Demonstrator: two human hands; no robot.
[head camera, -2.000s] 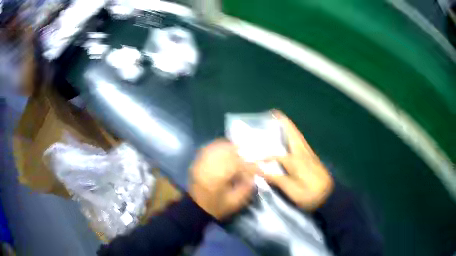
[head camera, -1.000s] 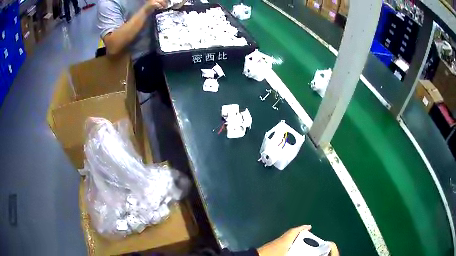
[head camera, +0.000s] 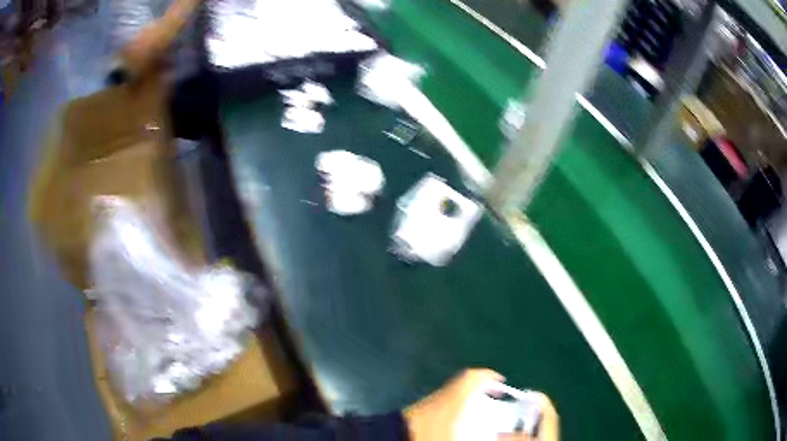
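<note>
The frame is blurred. My left hand (head camera: 449, 406) is at the bottom edge, closed around a white housing (head camera: 499, 413) with a dark opening on top. Fingers also show on the housing's right side; I cannot tell if they are my left or my right hand's. Another white housing (head camera: 436, 221) with a round hole lies on the dark green bench (head camera: 345, 301). To its left lies a white inner module or small group of them (head camera: 349, 183). Farther back are smaller white parts (head camera: 305, 107).
A black tray (head camera: 285, 69) heaped with white parts stands at the back. A cream rail (head camera: 580, 317) and pale post (head camera: 552, 108) border the green belt (head camera: 639, 258). At left are cartons (head camera: 129, 146) and a clear bag (head camera: 164, 319). A person's arm (head camera: 160, 33) shows at upper left.
Earlier both hands worked on a white piece mid-frame. The view has since swung up, then shifted so the bench things sit farther left. The held housing shows slightly higher than one second ago.
</note>
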